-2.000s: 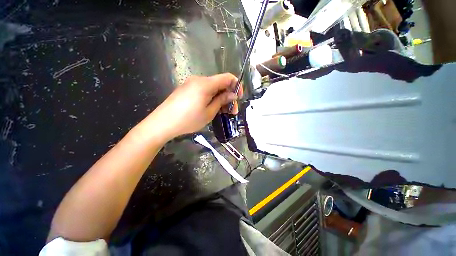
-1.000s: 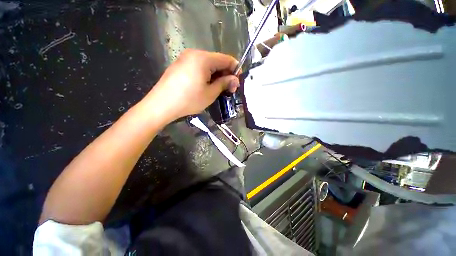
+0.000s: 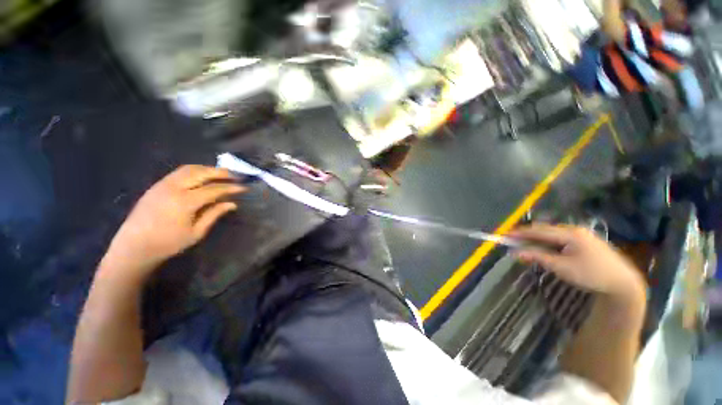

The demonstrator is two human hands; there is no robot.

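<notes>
The narrow white strip lies at the edge of the black-covered table. My left hand is over the table at the strip's far left end, fingers spread; it looks empty. The pink-edged thread snips lie just beyond the strip. My right hand is shut on a long thin rod, which points left toward the strip's near end. The picture is blurred, and whether rod and strip touch cannot be told.
The black table spans the left. A yellow floor line runs diagonally over the grey floor. A dark slatted unit stands below my right hand. A person in a striped top is at the upper right. Blurred machine parts fill the top.
My view has swung away from the large pale machine head. My left hand has let go of the rod and moved left, down beside the strip. My right hand has come into view holding the rod.
</notes>
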